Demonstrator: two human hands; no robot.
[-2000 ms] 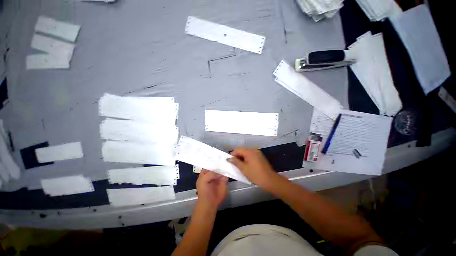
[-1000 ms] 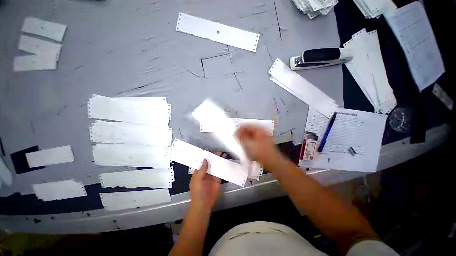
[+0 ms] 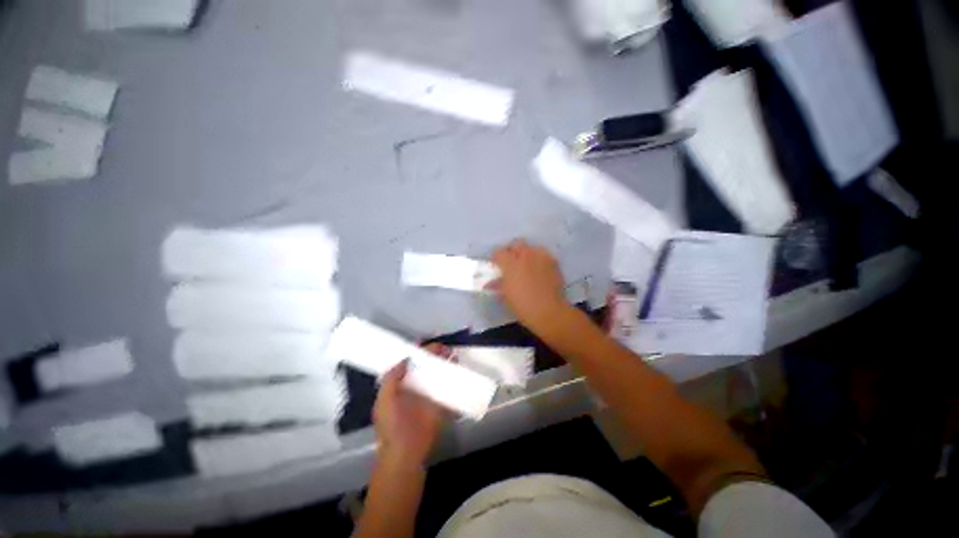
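Observation:
My left hand point(image 3: 408, 412) holds a white cut strip point(image 3: 363, 342) slanting down to the right, near the table's front edge. Another white piece point(image 3: 505, 364) lies partly behind it. My right hand point(image 3: 529, 282) is over the right end of a white strip point(image 3: 436, 269) on the grey table; its fingertips touch the strip, but blur hides whether they grip it. Left of my hands, several sets of white strips point(image 3: 252, 307) lie in a column.
A single strip point(image 3: 429, 88) lies farther back. A black-topped stapler point(image 3: 633, 129), a slanting strip set point(image 3: 599, 193) and a printed sheet point(image 3: 726, 294) with a blue pen point(image 3: 656, 278) lie right. Short pieces point(image 3: 86, 365) lie left.
My right hand has moved from the held strip to the strip on the table, and the blurred piece it carried is no longer seen in the air. The view has shifted.

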